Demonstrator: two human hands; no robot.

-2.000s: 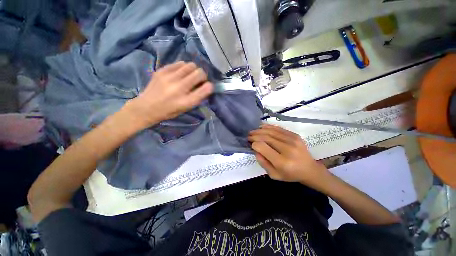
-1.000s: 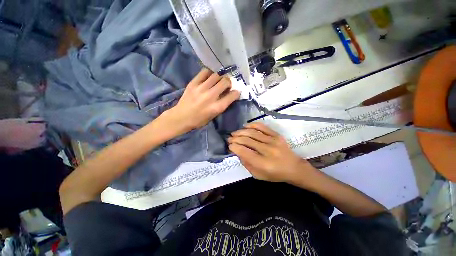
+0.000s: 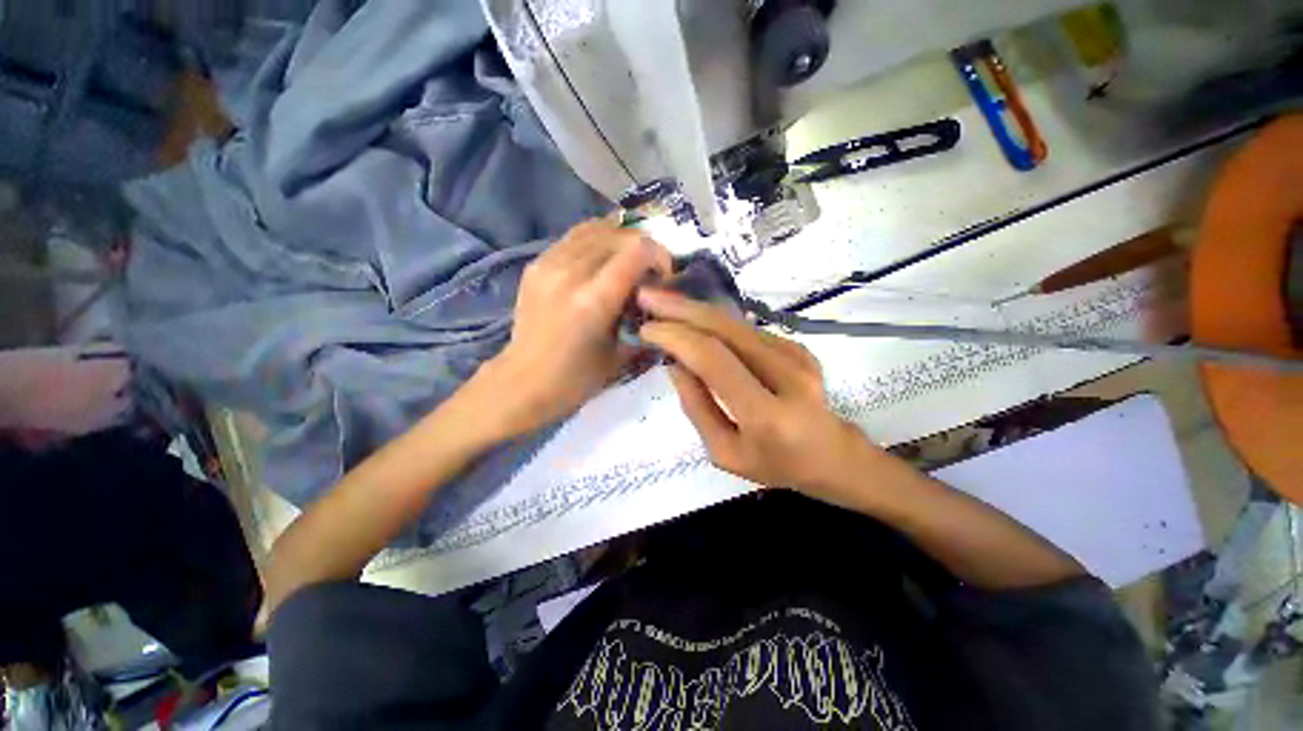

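Observation:
A crumpled grey-blue garment [image 3: 386, 243] lies left of the needle. My left hand [image 3: 579, 314] and my right hand [image 3: 750, 386] are close together just in front of the presser foot [image 3: 736, 236]. The fingers of both hands pinch the garment's edge, and a small dark fold of it shows between them and the foot. The exact fingertip grip is partly hidden. A narrow grey tape [image 3: 972, 336] runs from the orange reel [image 3: 1250, 307] at the right to the needle area.
The whitish machine head [image 3: 615, 86] rises above the work. Black snips [image 3: 886, 147], a blue and orange tool [image 3: 1000, 107] and a yellow object [image 3: 1093, 36] lie behind the foot. A wooden-handled awl [image 3: 1107, 263] lies near the reel. A printed scale [image 3: 572, 479] runs along the table's near edge.
My left hand has moved right to the foot, and my right hand has moved up beside it. The garment edge is now bunched between them, and the cloth near the table's front edge has drawn back.

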